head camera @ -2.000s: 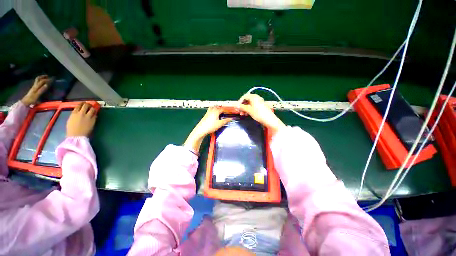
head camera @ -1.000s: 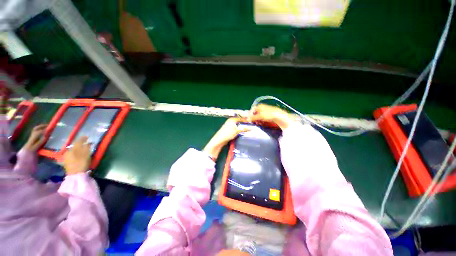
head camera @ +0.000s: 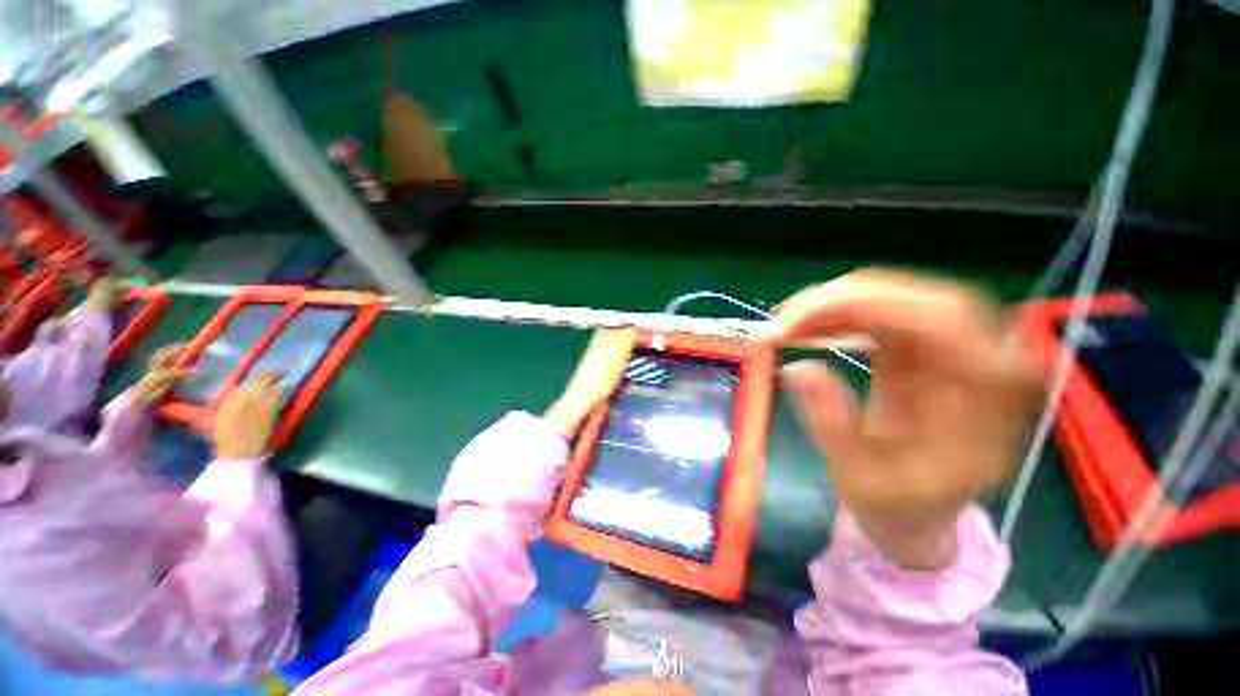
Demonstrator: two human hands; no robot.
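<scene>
A black tablet (head camera: 650, 456) with a glossy screen lies in an orange-red tray (head camera: 653, 566) in front of me, tilted over the bench's front edge. A small striped patch shows near the screen's upper left. My left hand (head camera: 593, 386) holds the tray's upper left corner; its fingertips are partly hidden. My right hand (head camera: 908, 401) is raised right of the tray, large and blurred, with thumb and index finger apart and nothing visible in it. A thin white cord (head camera: 710, 297) loops behind the tray's top edge and passes behind my right hand.
A person in pink sleeves (head camera: 241, 524) at left handles two framed tablets (head camera: 307, 340). Another orange tray with a dark tablet (head camera: 1127, 388) lies at right, behind hanging white cables (head camera: 1118, 177). A yellowish sheet (head camera: 748, 52) hangs above the green bench (head camera: 449, 388).
My right hand has left the tablet's top edge and come up to the right, nearer the camera. The lit screen's orange patch is gone and a striped patch shows. The view has shifted.
</scene>
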